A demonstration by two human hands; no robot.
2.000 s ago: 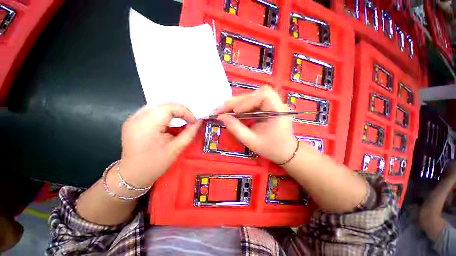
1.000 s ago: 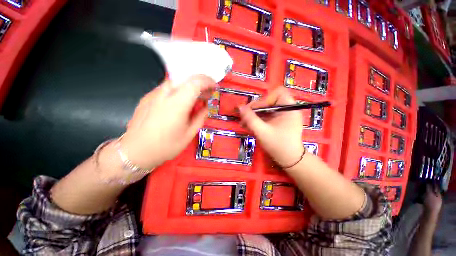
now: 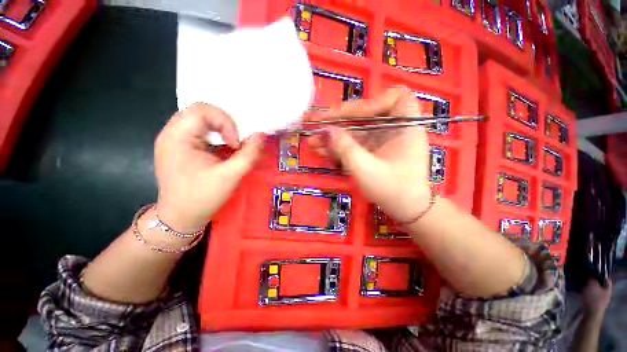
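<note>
My left hand (image 3: 199,165) pinches the lower edge of a white liner sheet (image 3: 240,75), which stands up above it. My right hand (image 3: 385,151) holds the thin dark tweezers (image 3: 405,122); their tip end points left to the sheet's lower right edge. Whether a small piece is at the tip cannot be told. Below lies a red foam tray (image 3: 275,320) with dark, shiny-edged phone frames (image 3: 309,211) in its pockets, with yellow squares at their left ends. My right hand and the sheet hide some frames.
A second red tray (image 3: 491,144) with frames lies to the right, more red trays at the top. A dark green surface (image 3: 82,151) is at the left, with another red tray (image 3: 41,75) at the upper left corner. Another person's hand (image 3: 595,299) shows at the lower right.
A second ago the sheet was tilted and blurred and the tweezers were over a frame. Now the sheet stands upright, and the right hand and tweezers have moved up to its edge.
</note>
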